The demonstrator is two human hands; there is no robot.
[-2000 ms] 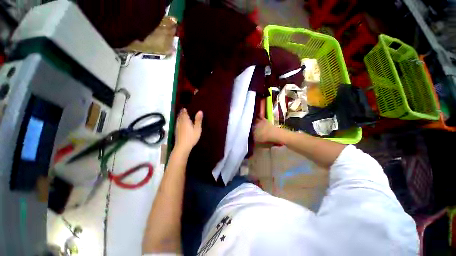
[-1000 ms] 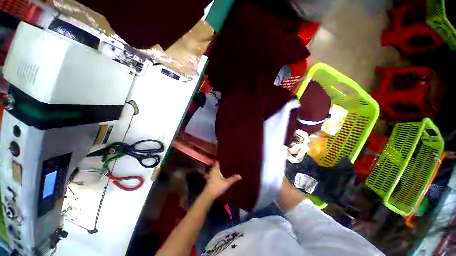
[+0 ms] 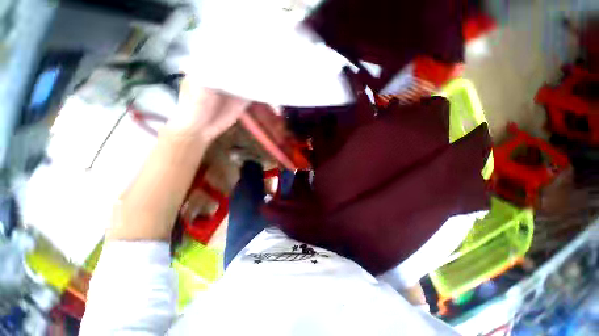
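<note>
My left hand [image 3: 211, 113] is blurred at the centre left, with its fingers on the lower edge of a large white panel [image 3: 276, 59]. The panel is raised over the table edge, and maroon fabric adjoins it on the right. A maroon panel [image 3: 387, 177] drapes over my lap and right side, with a white strip [image 3: 446, 243] along its lower edge. My right hand is hidden by this fabric; only a bit of skin shows below the strip. More maroon fabric [image 3: 400, 33] is at the top.
The white machine table [image 3: 72, 177] is at the left, with the machine's small display [image 3: 44, 86] beyond. Blurred red-handled scissors [image 3: 148, 121] lie near my left wrist. Lime baskets [image 3: 489, 243] and red stools [image 3: 529, 164] stand at the right.
The view has swung and blurred. My left hand has risen from the maroon fabric to the white panel, now spread up over the table edge. The maroon fabric has spread right, covering most of the near basket.
</note>
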